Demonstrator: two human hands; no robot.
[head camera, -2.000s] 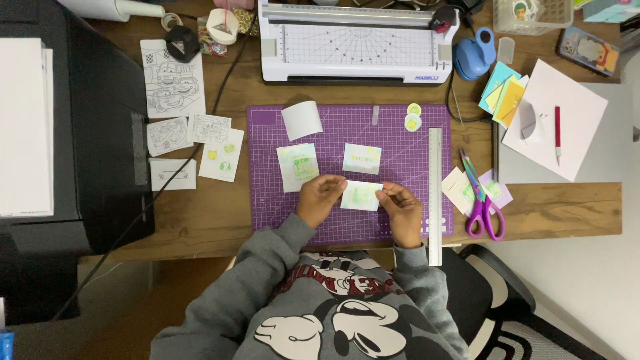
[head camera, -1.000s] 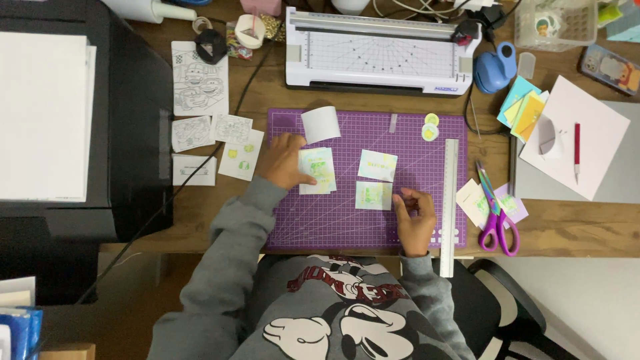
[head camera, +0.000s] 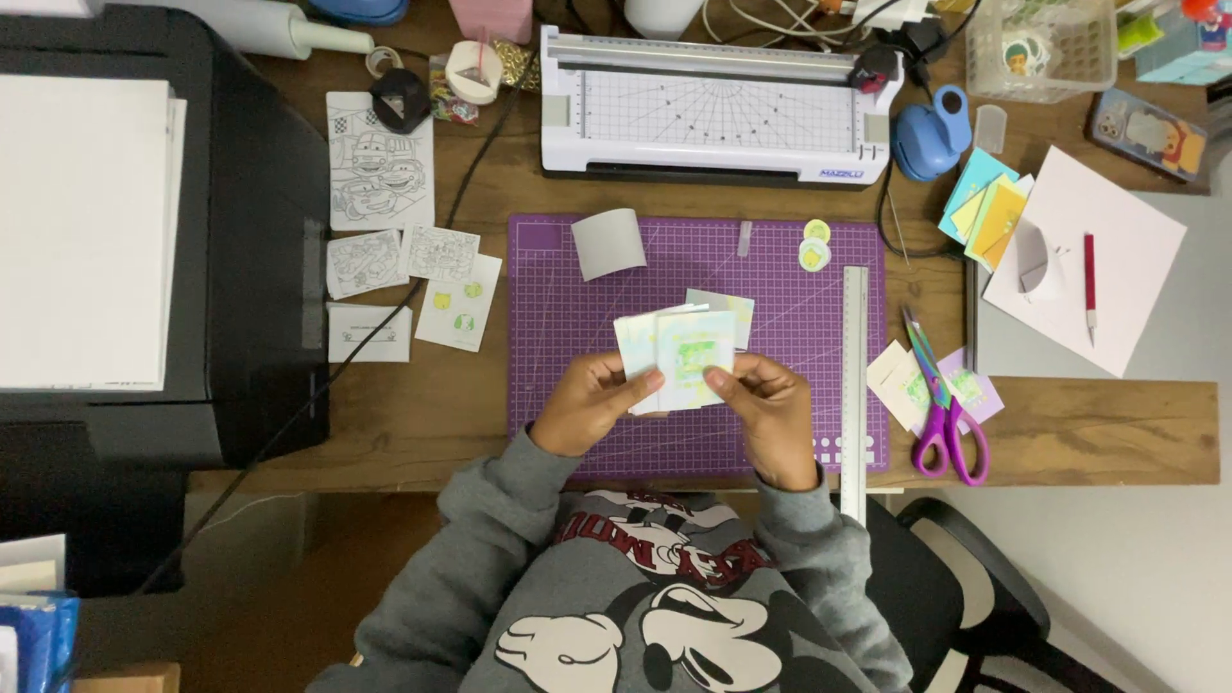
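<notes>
My left hand (head camera: 599, 399) grips the left side of a small fanned stack of printed paper cards (head camera: 695, 356). The stack's right edge is between the thumb and fingers of my right hand (head camera: 770, 409). The front card bears a green print. Behind the stack, another printed card (head camera: 739, 313) shows in part. Beneath lies a purple cutting mat (head camera: 549, 385), with a curled blank paper piece (head camera: 609, 244) at its upper left. Round green and yellow cutouts (head camera: 814, 254) lie at its upper right, and a metal ruler (head camera: 854, 385) runs along its right side.
Purple-handled scissors (head camera: 938, 419) rest over small cards right of the mat. A paper trimmer (head camera: 717, 111) stands behind it, a blue craft punch (head camera: 931, 133) beside that. Left are colouring sheets (head camera: 382, 173), a black cable (head camera: 385, 322) and a black printer (head camera: 260, 241). A red pencil (head camera: 1090, 284) lies on paper.
My left hand has moved right from the cards at the mat's left, and they are no longer there. Both hands now hold a stack together. My right hand was beside the lower card and held nothing.
</notes>
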